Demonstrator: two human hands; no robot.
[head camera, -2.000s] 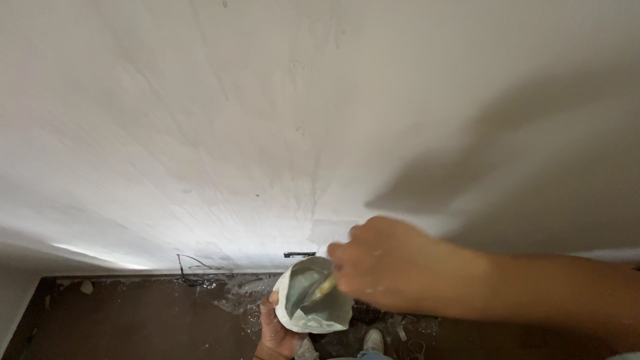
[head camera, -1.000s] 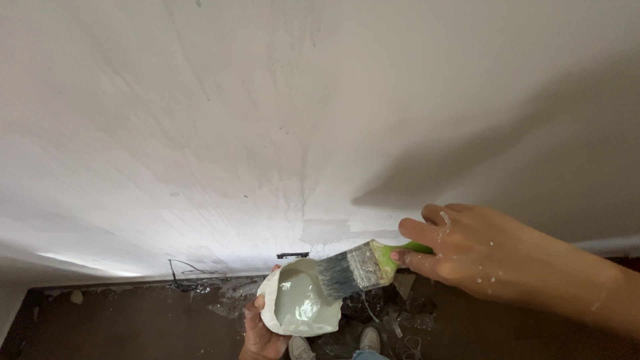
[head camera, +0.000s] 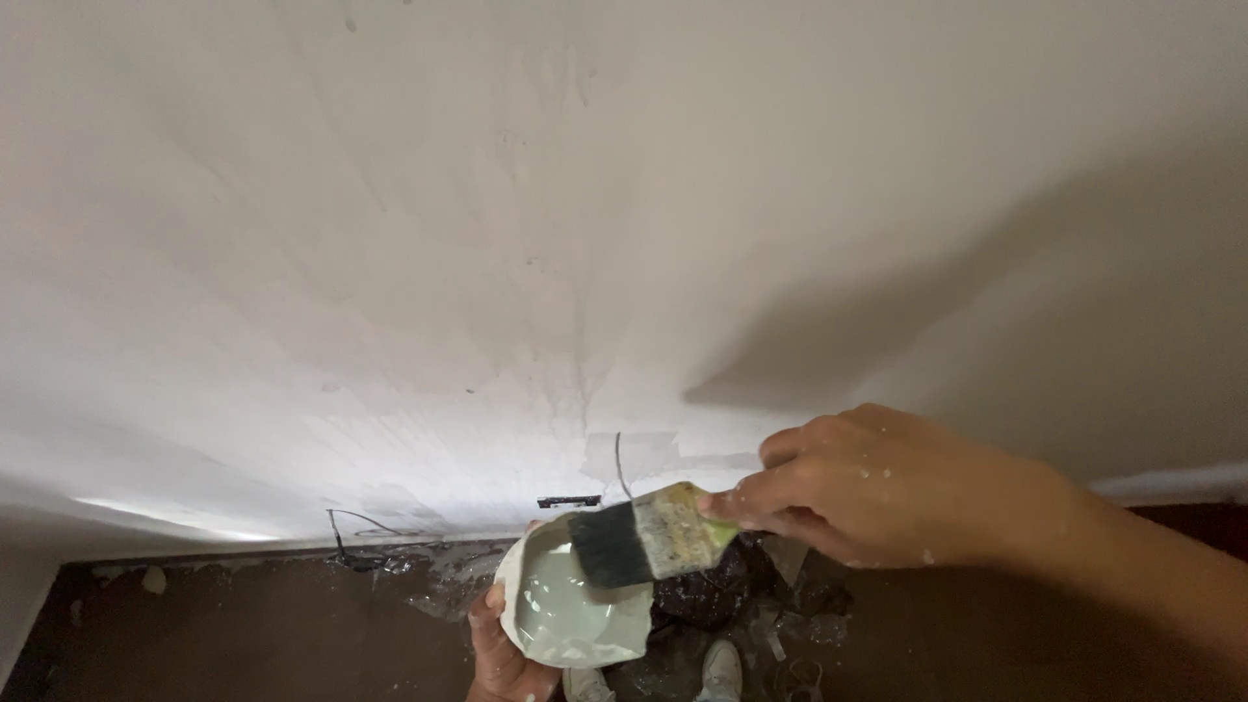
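Note:
My left hand (head camera: 502, 648) holds a white, cut-open container (head camera: 522, 604) by its left side, low in the centre. Pale, wet paint (head camera: 570, 600) lies inside it. In my right hand (head camera: 848, 487) is a flat paintbrush (head camera: 673, 536) with a green handle, gripped between thumb and fingers. Its metal ferrule is smeared with paint. The dark bristles point left, over the container's right part; whether they touch the paint I cannot tell. White spots dot my right hand.
A pale wall (head camera: 585, 244) with faint streaks fills most of the view. A dark rectangular opening (head camera: 568, 502) sits low in it, and black wires (head camera: 351, 546) stick out further left. Crumpled clear plastic (head camera: 429, 590) lies on the brown floor (head camera: 244, 634). Two light shoes (head camera: 721, 668) stand below.
Two seconds ago the brush was down inside the container, mostly behind my right hand. It has come up to the container's right side, and its bristles now show plainly.

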